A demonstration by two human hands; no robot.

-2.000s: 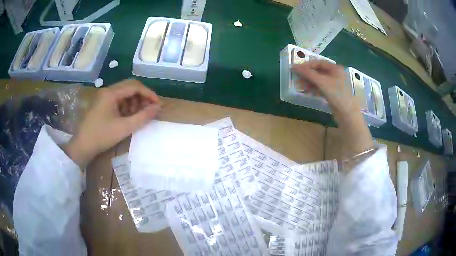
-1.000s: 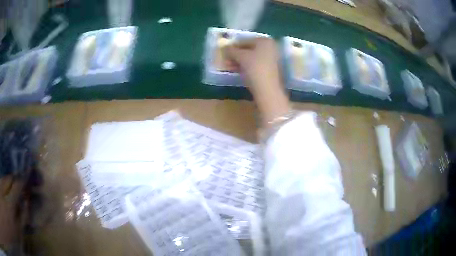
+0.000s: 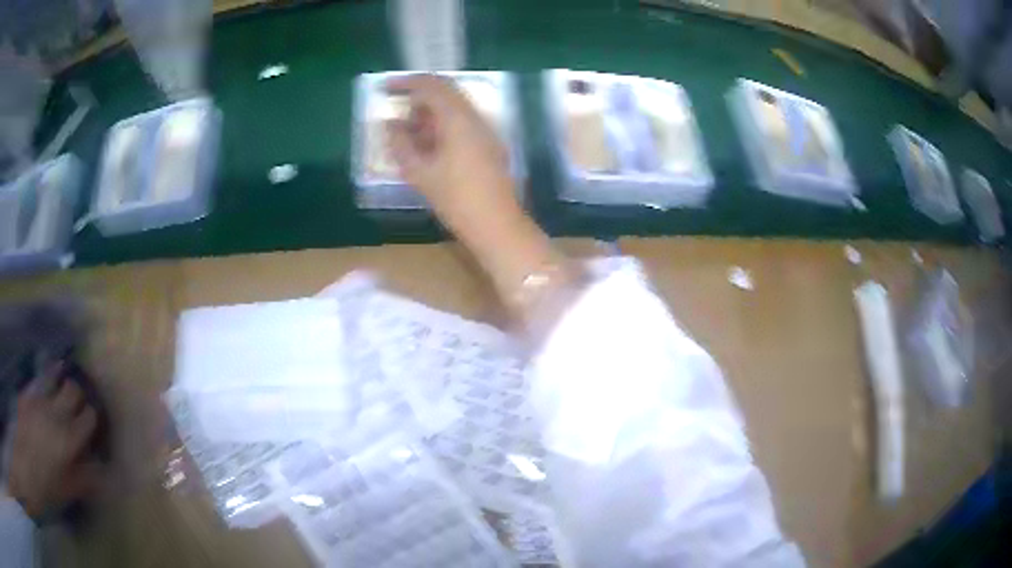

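My right hand (image 3: 449,150) is over a white blister tray (image 3: 383,198) on the green belt, its fingertips at the left well on a pale device. The hand covers much of the tray, and blur hides whether the fingers hold anything. My left hand (image 3: 53,438) is at the far left edge, low down, at the dark contents of the clear cable bag (image 3: 39,322). Its fingers are bent and blurred, and I cannot tell if they grip a cable. A mostly bare white label sheet (image 3: 261,361) lies on the bench on top of printed label sheets (image 3: 383,505).
More trays with pale devices stand along the belt, to the left (image 3: 155,166) and right (image 3: 633,144). A white upright card (image 3: 431,33) is behind the middle tray. A white roll (image 3: 882,388) and a clear packet (image 3: 941,338) lie at the bench's right.
The view has turned right, so belt and sheets appear further left. My left hand has moved from above the bare sheet to the bag at left. My right hand has stayed at the same tray.
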